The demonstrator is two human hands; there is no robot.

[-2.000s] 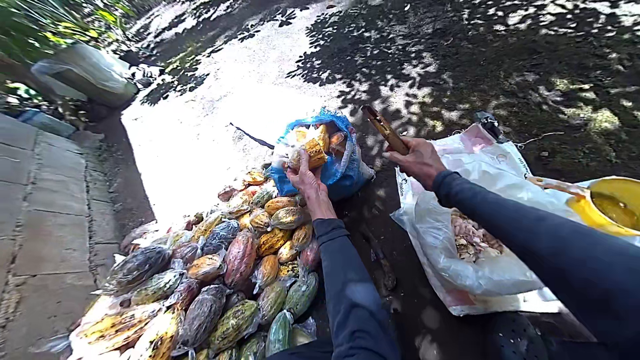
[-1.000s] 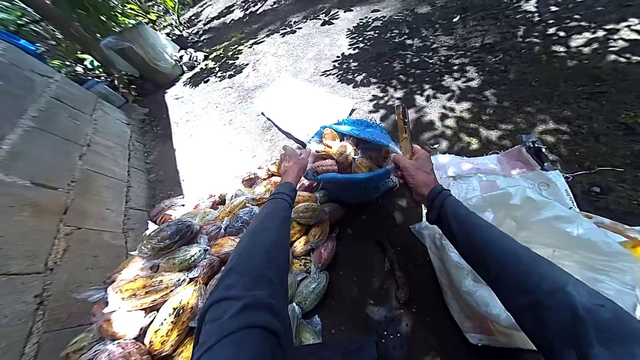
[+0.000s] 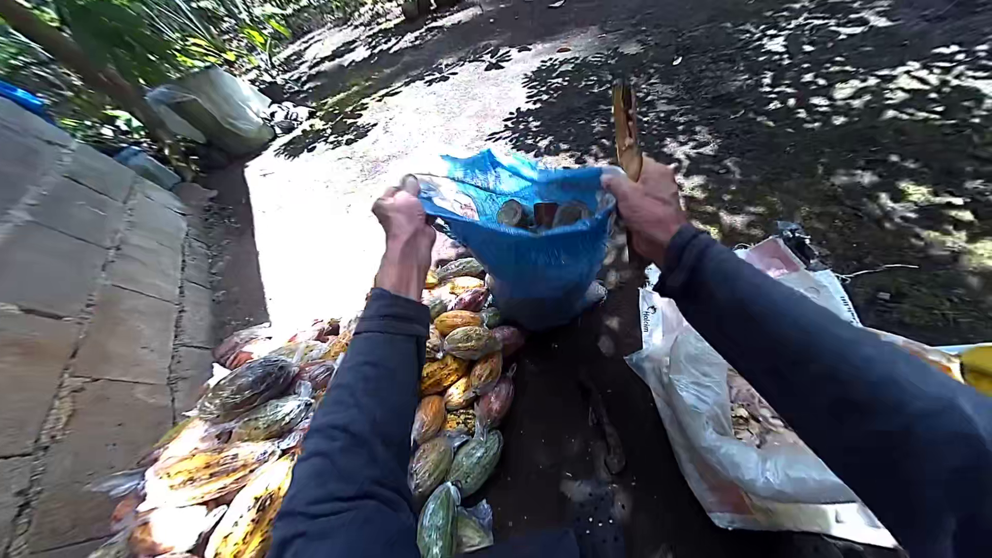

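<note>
A blue woven plastic sack [image 3: 542,271] hangs between my hands, its mouth spread wide, with several pods or pod pieces showing inside. My left hand [image 3: 404,221] grips the left side of its rim. At the right side of the rim, my right hand [image 3: 649,203] holds the edge together with a brown wooden-looking tool [image 3: 626,128] that points upward; its exact kind is unclear. Many cacao pods [image 3: 469,342], yellow, green and reddish, lie heaped below and left of the sack, a number of them wrapped in clear plastic. My left forearm hides part of the heap.
A block wall [image 3: 85,310] runs along the left. On the right lies a white plastic sack [image 3: 697,403] with pale pulpy matter [image 3: 756,415] in it, beside a yellow container [image 3: 978,366] at the frame's edge. A plastic-covered container [image 3: 221,108] stands at the back left.
My left hand was on yellow pods at the blue sack two seconds earlier; now it holds the rim. The sack's rim has been raised and stretched, and my right hand has come to it.
</note>
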